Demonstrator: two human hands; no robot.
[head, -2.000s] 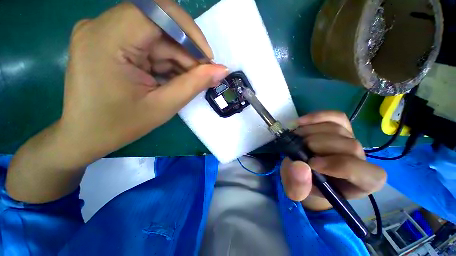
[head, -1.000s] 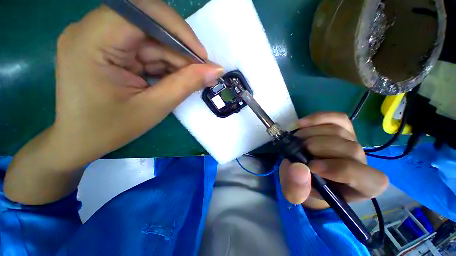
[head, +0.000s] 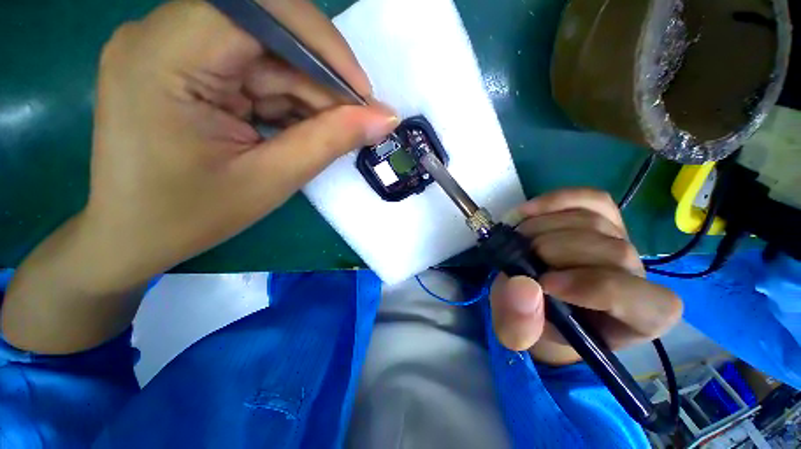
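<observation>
A black rounded device housing (head: 401,161) with white and green patches inside lies on a white work pad (head: 439,79). My left hand (head: 220,149) is closed on flat grey tweezers (head: 290,51); their tip end is hidden by my fingertips at the housing's upper left edge. My right hand (head: 584,276) holds a black soldering iron (head: 597,358) like a pen. Its silver barrel points up and left, with the tip over the upper right part of the circuit board. Exact contact of the tip cannot be told.
A brown tip-cleaning pot (head: 606,74) with silvery residue on its rim stands at the upper right on the green mat (head: 53,175). A yellow tray edge (head: 694,195) and black parts (head: 768,206) are right of it. Black cords run below. Blue sleeves show at the bottom.
The housing and pad show only a very slight shift in the picture. My left hand and tweezers have moved slightly since two seconds ago. The iron stays over the same area.
</observation>
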